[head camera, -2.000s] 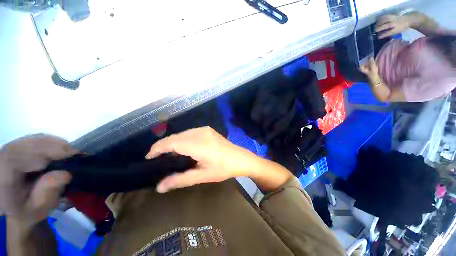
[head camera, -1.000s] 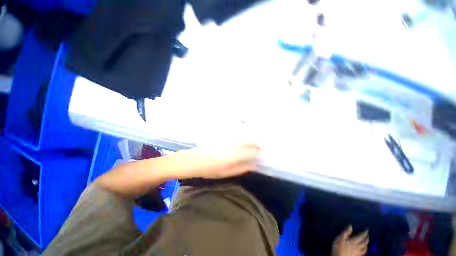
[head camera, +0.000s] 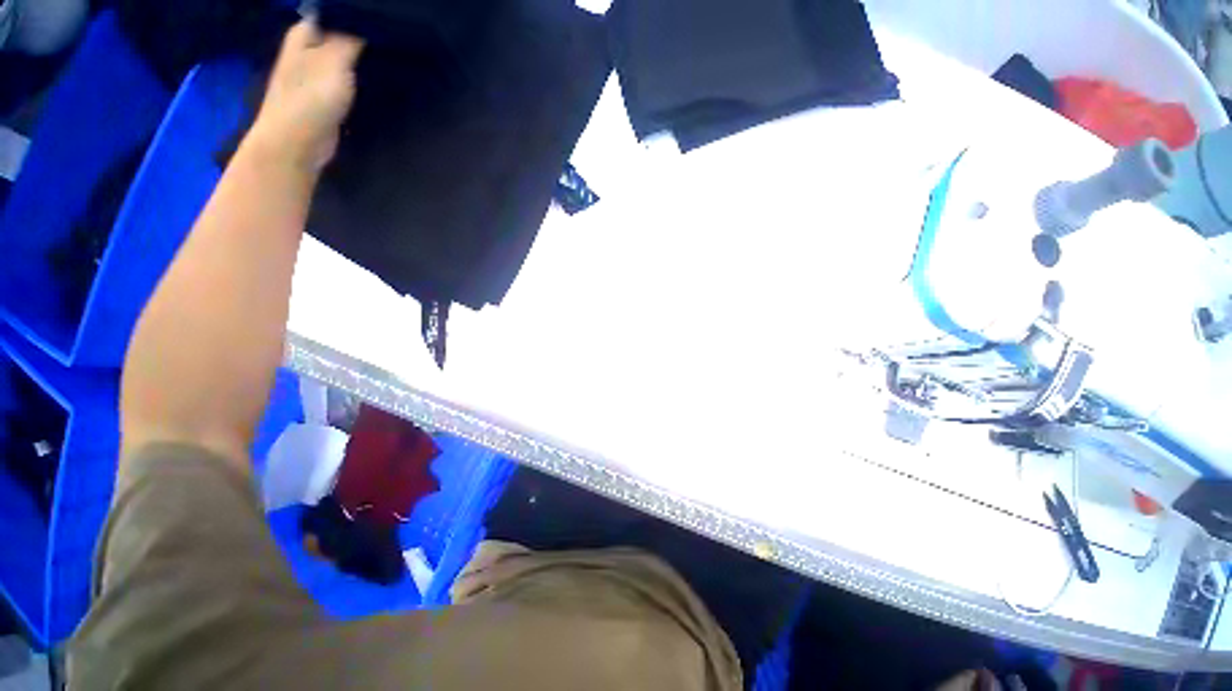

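A thick stack of black cut panels (head camera: 453,162) lies on the white table at the upper left. A thin black strip with pale marks (head camera: 435,332) hangs from its lower edge. My left hand (head camera: 318,81) is at the stack's far left, fingers closed on black cloth, fingertips partly hidden. A second black stack (head camera: 750,61) lies to its right. Only a small skin-toned part of what looks like my right hand (head camera: 965,680) shows at the bottom edge; its fingers are cut off. The sewing machine (head camera: 993,270) stands at the right, with no cloth visible under its needle area.
Black thread snips (head camera: 1071,535) lie right of the machine's needle area. Blue crates (head camera: 129,257) stand left of the table; another below it holds dark red cloth (head camera: 388,466). A ruled tape runs along the table's front edge (head camera: 608,489). Orange-red cloth (head camera: 1124,114) lies behind the machine.
My left hand has moved from the table's front edge up and left to the black stack. The view has shifted, showing more of both stacks. My right hand has dropped almost out of the picture.
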